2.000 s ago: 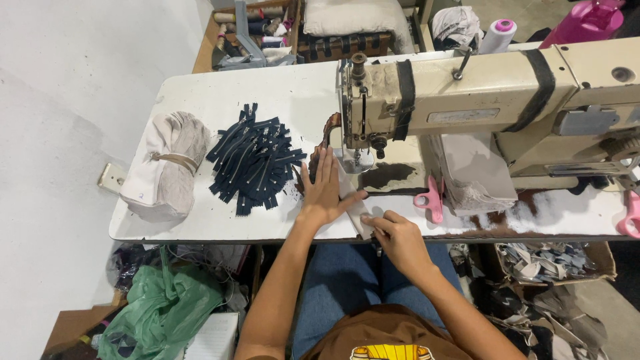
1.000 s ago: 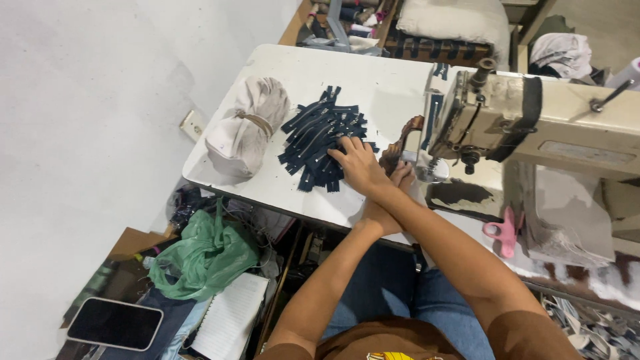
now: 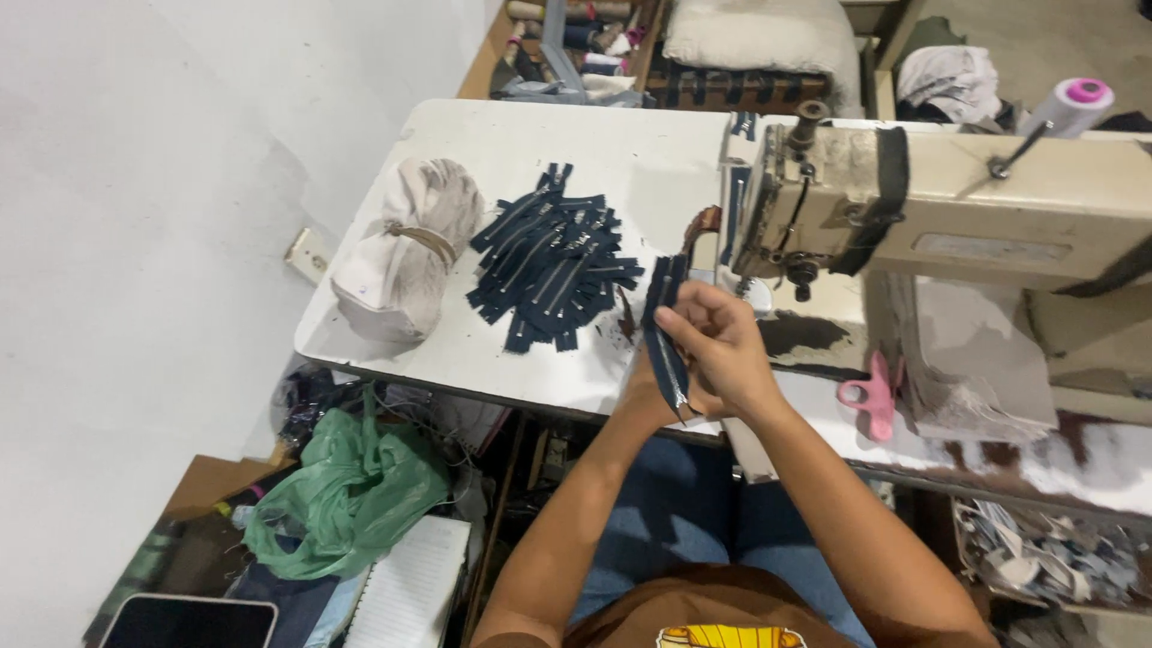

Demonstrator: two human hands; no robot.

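Note:
My right hand (image 3: 720, 346) pinches a dark navy zipper (image 3: 666, 346) with metal teeth between thumb and fingers, left of the sewing machine's needle area. Behind it lies my left hand (image 3: 652, 391), mostly covered by the zipper and the right hand, so its fingers and any grip are hidden. A pile of navy zippers (image 3: 553, 261) is spread on the white table (image 3: 432, 364) to the left. The industrial sewing machine (image 3: 972, 198) stands at the right. Light fabric with a dark zipper strip (image 3: 735, 202) extends behind its presser area.
A tied bundle of light fabric (image 3: 409, 252) lies at the table's left. Pink-handled snips (image 3: 873, 396) and stacked fabric pieces (image 3: 976, 360) are under the machine arm. Below the table's edge are a green plastic bag (image 3: 351, 495), a notebook (image 3: 409, 585) and a phone (image 3: 191, 623).
My right hand reached to the zipper pile one second ago; now it is back near the machine, holding a zipper. The view has shifted since two seconds ago.

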